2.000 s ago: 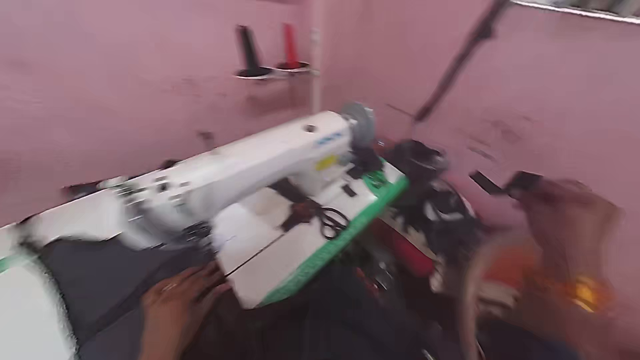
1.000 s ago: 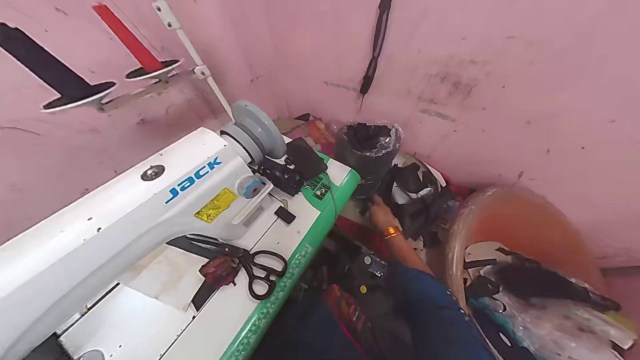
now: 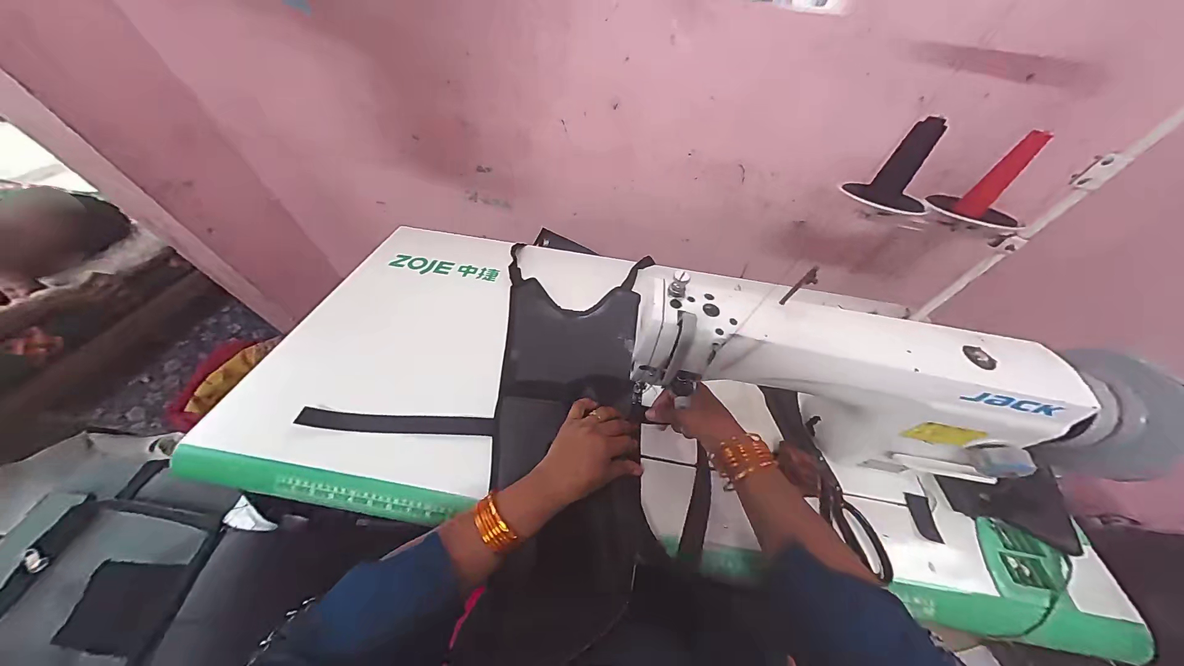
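A black fabric piece point(image 3: 569, 347) with straps lies on the white sewing table point(image 3: 398, 342), its right edge beneath the needle area of a white industrial sewing machine point(image 3: 869, 356). My left hand point(image 3: 592, 449) rests on the fabric with its fingers spread, just left of the presser foot point(image 3: 640, 393). Close to the needle, my right hand point(image 3: 694, 416) pinches the end of a black strap at the fabric's right edge; its fingertips are partly hidden by the machine head. Another black strap point(image 3: 393, 422) extends left across the table.
Black-handled scissors point(image 3: 860, 536) lie right of my right forearm. Black point(image 3: 911, 166) and red point(image 3: 1004, 176) thread spools stand by the pink wall. Grey and black fabric pieces point(image 3: 139, 555) are piled at lower left. A person point(image 3: 55, 231) is at far left.
My right hand has come from beside the bin right of the table to the machine's needle area. My left hand, out of view one second ago, is on the fabric. The view has swung left.
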